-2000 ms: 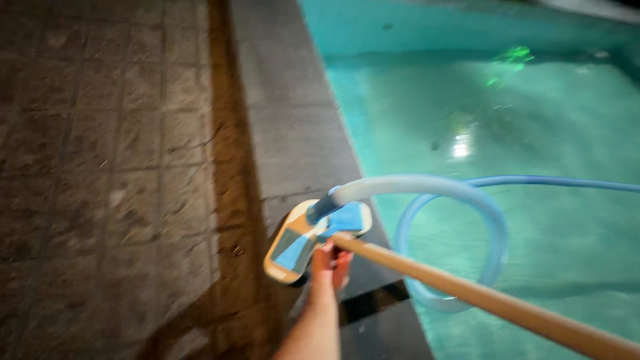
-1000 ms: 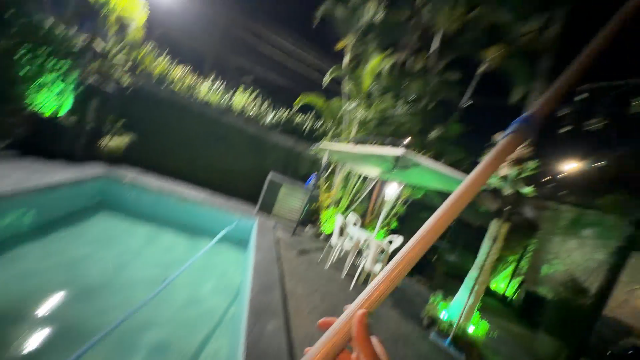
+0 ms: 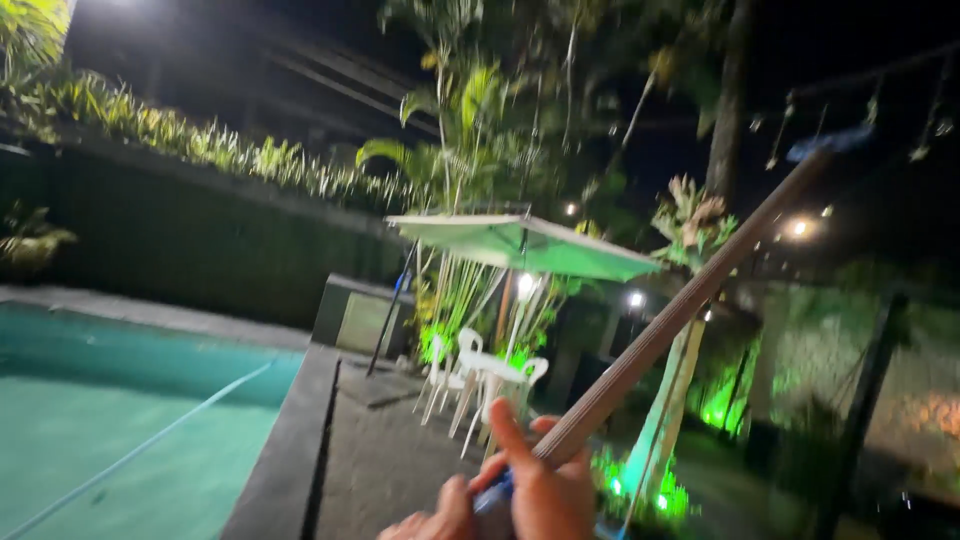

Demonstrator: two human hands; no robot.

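A long brownish ribbed pole (image 3: 675,330) slants from the bottom middle up to the upper right, with a blurred blue part (image 3: 832,142) at its far end. My right hand (image 3: 551,487) is wrapped around the lower part of the pole, thumb pointing up. Just left of it, my left hand (image 3: 442,514) is partly cut off by the bottom edge, its thumb against the pole's lower section, where a blue piece (image 3: 495,495) shows between the hands. A pale blue hose (image 3: 157,442) lies across the swimming pool (image 3: 75,450) at the left.
Dark stone coping (image 3: 277,450) borders the pool beside grey paving (image 3: 382,457). White plastic chairs and a table (image 3: 491,367) stand under a patio umbrella (image 3: 525,244). A low block (image 3: 364,315) is at the pool's far corner. A lit tree trunk (image 3: 664,412) rises at the right.
The view has swung up from the pool edge, where a hand held the pole near a blue-and-white cleaning head with a hose. The pole now points up right, and a second hand shows on it.
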